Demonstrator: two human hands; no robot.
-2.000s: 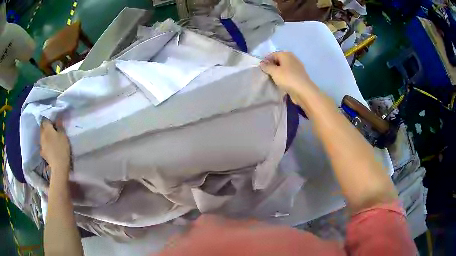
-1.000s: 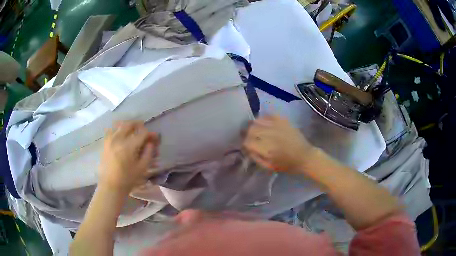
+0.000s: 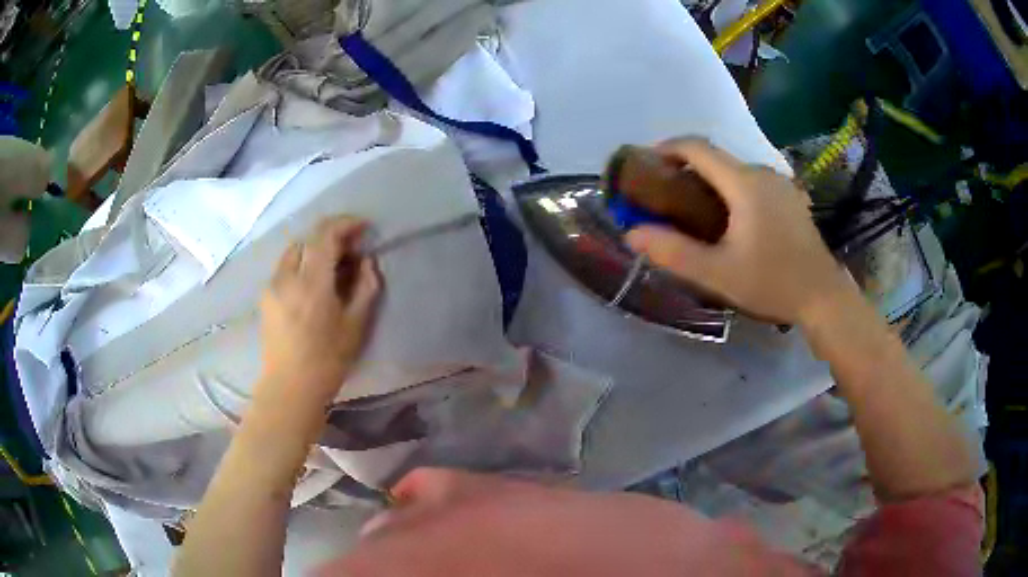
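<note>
The light grey garment [image 3: 417, 304] lies over a navy padded board [image 3: 503, 254], whose edge shows at the garment's right end. A seam runs lengthwise across the cloth. My left hand [image 3: 321, 299] rests on the garment at this seam, fingertips together; whether it pinches cloth cannot be told. My right hand [image 3: 733, 231] is closed around the brown wooden handle of the steam iron [image 3: 575, 231]. The iron's shiny pointed tip faces left, towards the garment, just right of the board. White stiffer flaps [image 3: 231, 214] lie on the garment's far left part.
The white-covered table [image 3: 631, 79] extends under and beyond the garment. A navy strip [image 3: 389, 81] runs along the far side by bunched grey cloth. A yellow-black wrapped hose [image 3: 836, 147] and black cords are behind the iron. More grey cloth hangs at right. A brown wooden piece [image 3: 102, 141] stands far left.
My right hand has moved from the garment's right end to the iron, gripped it and brought it left. My left hand has shifted slightly up onto the seam. The view has shifted right.
</note>
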